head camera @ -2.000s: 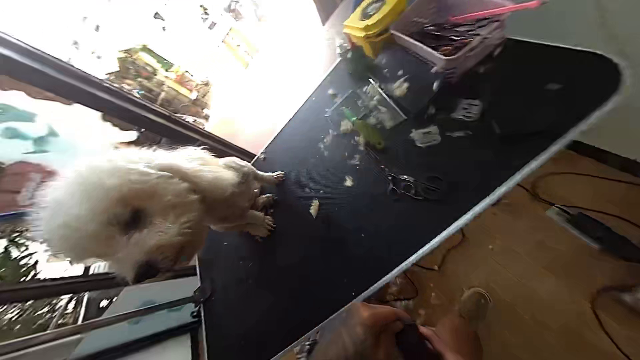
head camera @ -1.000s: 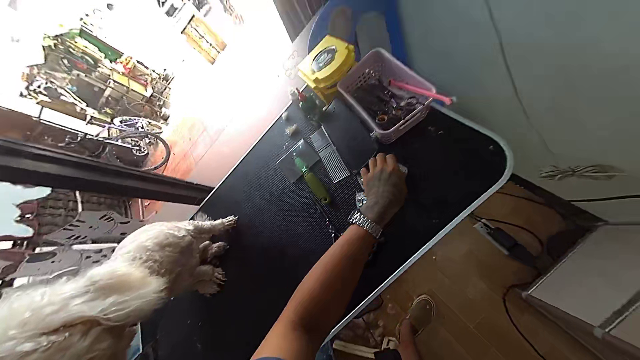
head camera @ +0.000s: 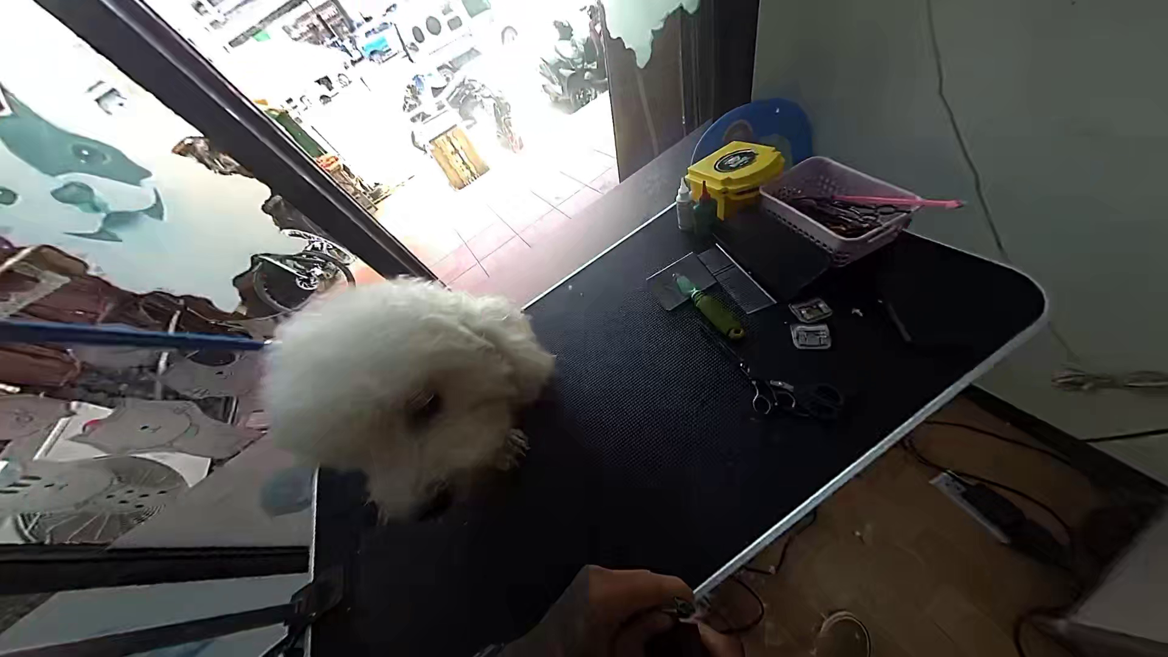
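My left hand point(head camera: 616, 607) is at the bottom centre by the table's near edge, its fingers closed round a small dark object point(head camera: 673, 613) with a metal glint. Only some fingers of my right hand point(head camera: 721, 641) show beside it, largely cut off by the frame; their grip is unclear. A fluffy white dog point(head camera: 401, 383) is on the black grooming table point(head camera: 639, 392), left of centre, head lowered. Farther right lie scissors point(head camera: 771, 397), a green-handled tool point(head camera: 712, 308), metal combs point(head camera: 735, 278) and two small clear cases point(head camera: 810, 336).
At the far end stand a yellow box point(head camera: 735, 173), small bottles point(head camera: 684, 205) and a pink basket point(head camera: 839, 214) of tools. A blue bar or strap point(head camera: 137, 336) reaches toward the dog from the left. Cables point(head camera: 1004, 506) lie on the floor at right.
My left hand has drawn back from the tools to the near edge. The dog's head now shows over the table. Light tufts scattered among the tools two seconds ago are no longer there.
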